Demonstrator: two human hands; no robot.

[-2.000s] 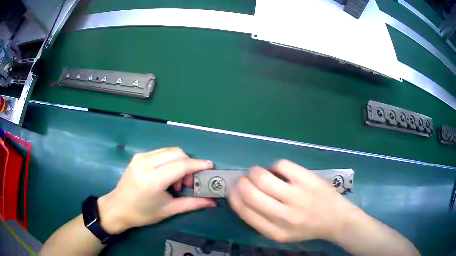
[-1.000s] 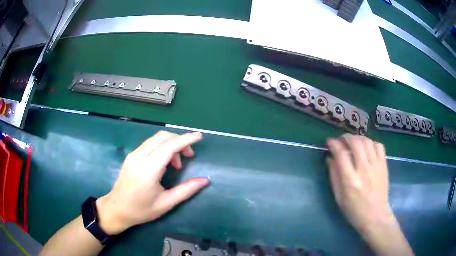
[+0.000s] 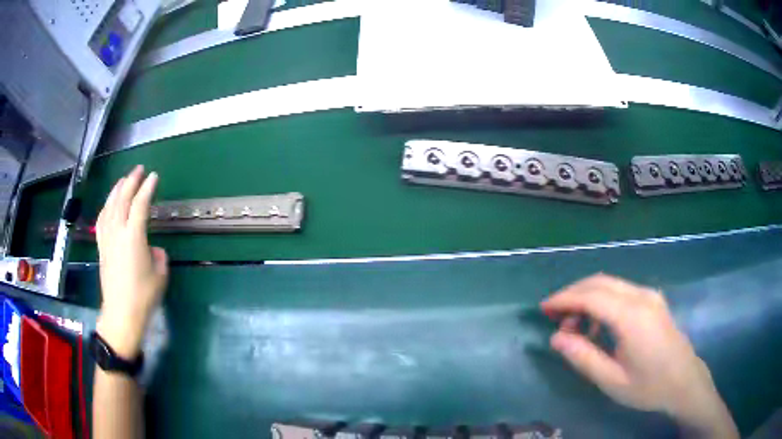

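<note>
A paler grey bar housing point(image 3: 231, 214), small marks upward, lies on the green surface at left. My left hand point(image 3: 129, 236) is over its left end, fingers spread; whether it touches the bar is unclear. A six-seat bar housing point(image 3: 510, 171) lies socket side up right of centre. My right hand point(image 3: 630, 347) is over the near mat, fingers curled and apart, holding nothing visible. Another bar point(image 3: 416, 431) is cut off by the bottom edge.
Another six-seat bar point(image 3: 688, 173) and a cut-off one point(image 3: 771, 175) lie at right. A white board point(image 3: 489, 69) with dark stacked bars point(image 3: 518, 10) is at the far side. A red bin point(image 3: 47, 377), a blue bin point(image 3: 12, 334) and a machine with a red button point(image 3: 26, 271) stand left.
The bar once between my hands lies on the far green surface, released. My left hand has moved left and away to the paler bar. My right hand has come back nearer. The view has turned left.
</note>
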